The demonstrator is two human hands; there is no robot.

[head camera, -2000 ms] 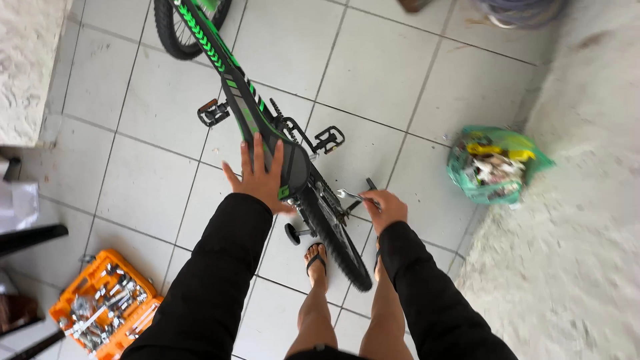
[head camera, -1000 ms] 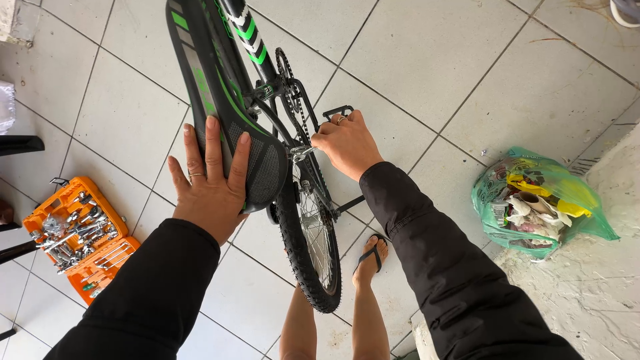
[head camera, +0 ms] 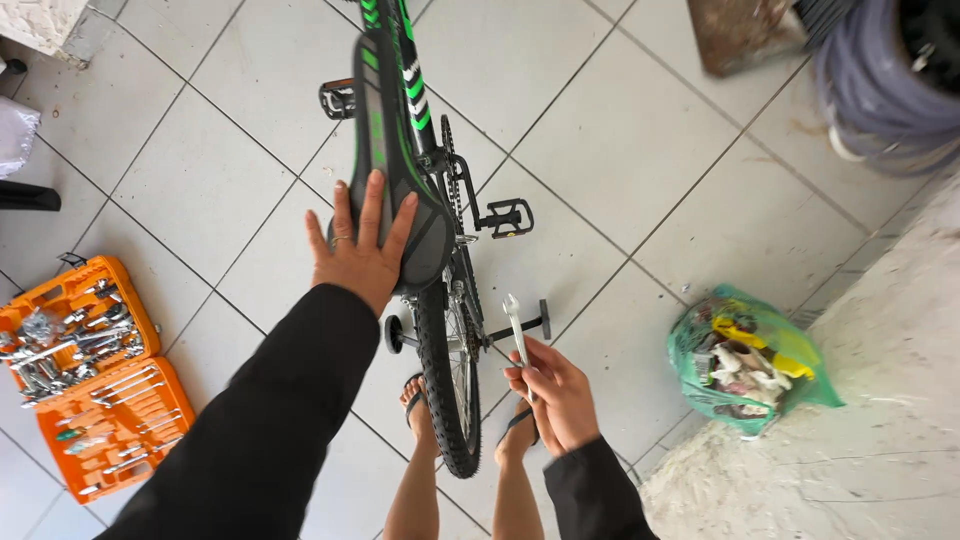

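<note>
My left hand [head camera: 362, 244] lies flat with fingers spread on the black and grey bicycle saddle [head camera: 427, 244], which has green trim. A small open-end wrench [head camera: 517, 330] is held between the thumb and fingers of my right hand [head camera: 553, 390], its jaw pointing away from me. That hand is right of the knobby rear tire [head camera: 437, 382], near a training wheel [head camera: 545, 319] on its bracket. Another training wheel [head camera: 393, 334] shows left of the tire. Beyond the saddle are the chainring [head camera: 448, 150], the right pedal [head camera: 508, 218] and the left pedal [head camera: 337, 99].
An open orange tool case [head camera: 120, 315] with sockets and wrenches lies on the tiled floor at left. At right, a green plastic bag [head camera: 686, 367] of rubbish rests by a rough wall [head camera: 885, 375]. My sandaled feet flank the rear tire. A purplish round object [head camera: 862, 82] stands upper right.
My right hand has moved from beside the rear of the saddle back toward me, and the wrench now shows clearly in it. My left hand remains on the saddle.
</note>
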